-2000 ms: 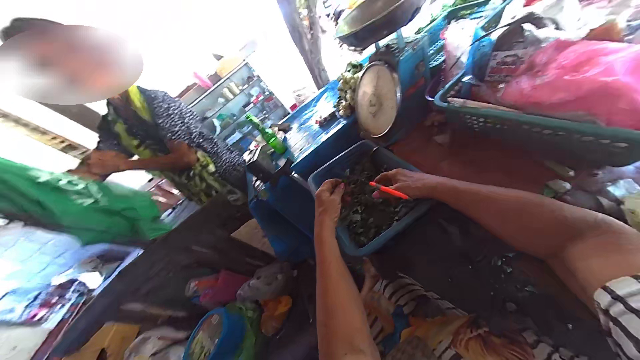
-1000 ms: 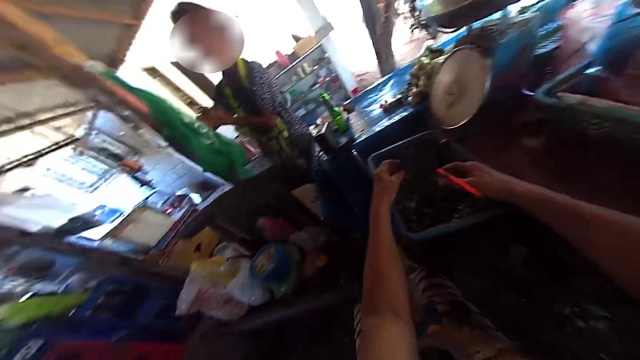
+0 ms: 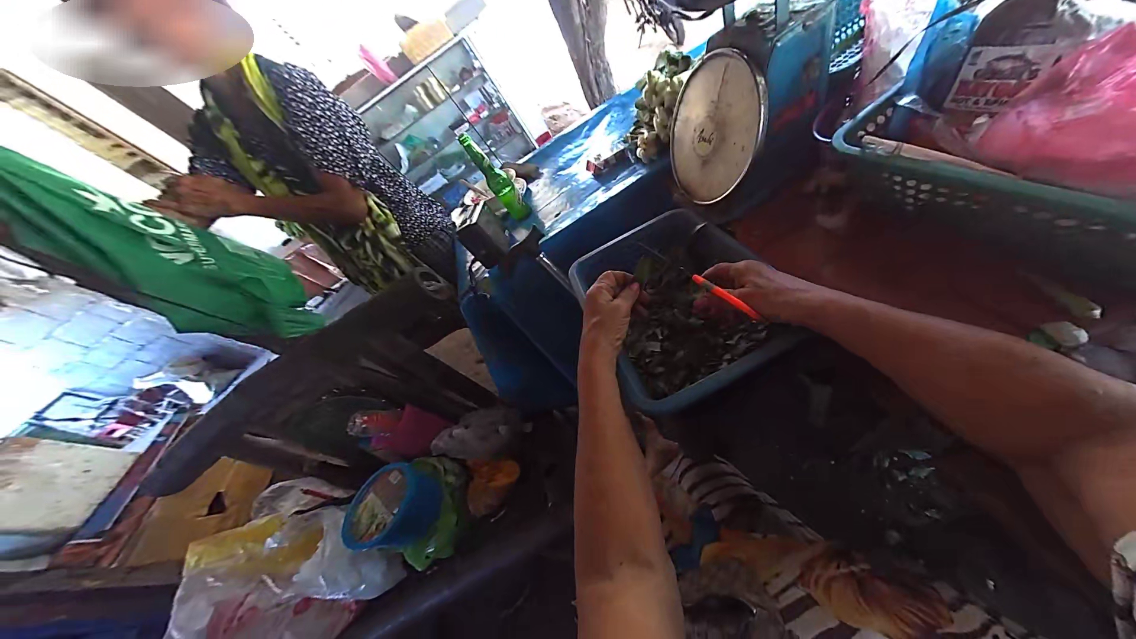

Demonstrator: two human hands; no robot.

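Note:
A blue-grey plastic basin [image 3: 679, 404] holds a heap of dark green leafy pieces [image 3: 688, 342]. Over its left part is my left hand [image 3: 611, 306], its thumb and fingers pinched together on a green leaf [image 3: 650, 271]. My right hand [image 3: 750, 288] is over the basin's right side, curled around a slim tool with an orange-red handle [image 3: 726, 297]; whether it is a knife cannot be told. The two hands are apart. The right fingertips are partly hidden behind the tool.
Beyond the basin stand a round-dial scale [image 3: 719, 126], a blue table [image 3: 568, 191] and a green bottle [image 3: 501, 182]. A green plastic crate [image 3: 994, 186] is at right. At left, a person [image 3: 328, 169] stands by a green cloth [image 3: 160, 240]. Plastic bags [image 3: 293, 568] lie lower left.
The view has swung about between frames. Both hands stay over the basin, and the orange-red tool remains in my right hand.

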